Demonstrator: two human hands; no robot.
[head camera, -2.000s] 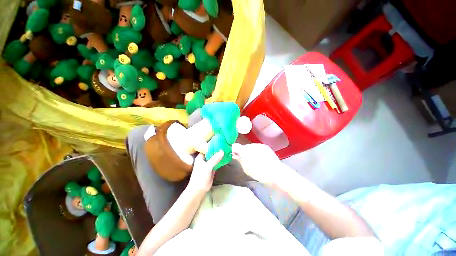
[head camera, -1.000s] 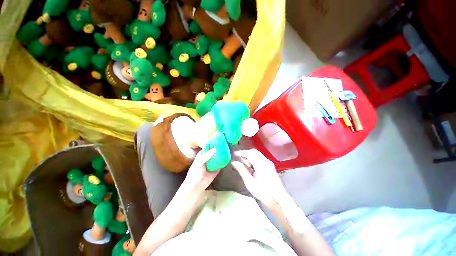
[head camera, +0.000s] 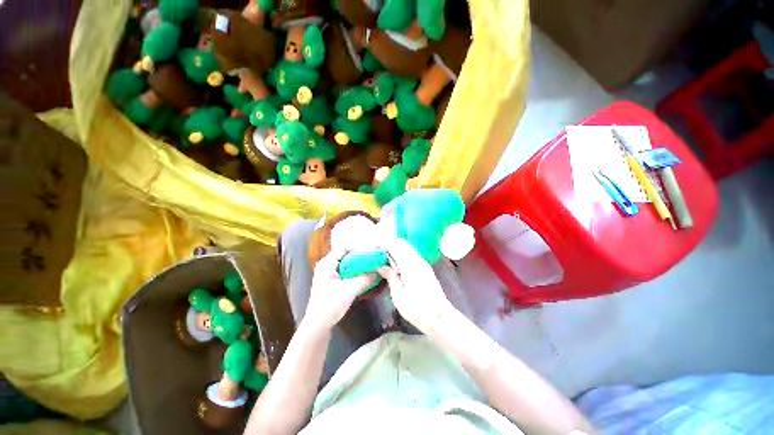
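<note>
The plush toy (head camera: 431, 219) lies over my grey-trousered lap, its turquoise-looking top to the right and its brown pot to the left, partly hidden. A pale pompom (head camera: 457, 241) sticks out at the right of the top. My left hand (head camera: 333, 285) holds the smaller green lobe (head camera: 362, 264) from the left. My right hand (head camera: 412, 285) grips the toy at the right end of that lobe, fingers close to my left fingers. Whether a tool is in my right hand cannot be seen.
A woven sack with a yellow rim (head camera: 288, 206) full of plush toys stands ahead. An open carton (head camera: 146, 340) with toys is at the left. A red stool (head camera: 586, 229) at the right bears a paper sheet (head camera: 586, 161), pens and a tan-handled tool. Another red stool stands behind.
My right hand has moved from beside the green lobe onto the toy. The smaller lobe is turned flatter, and the pot is now more hidden. The whole view has shifted.
</note>
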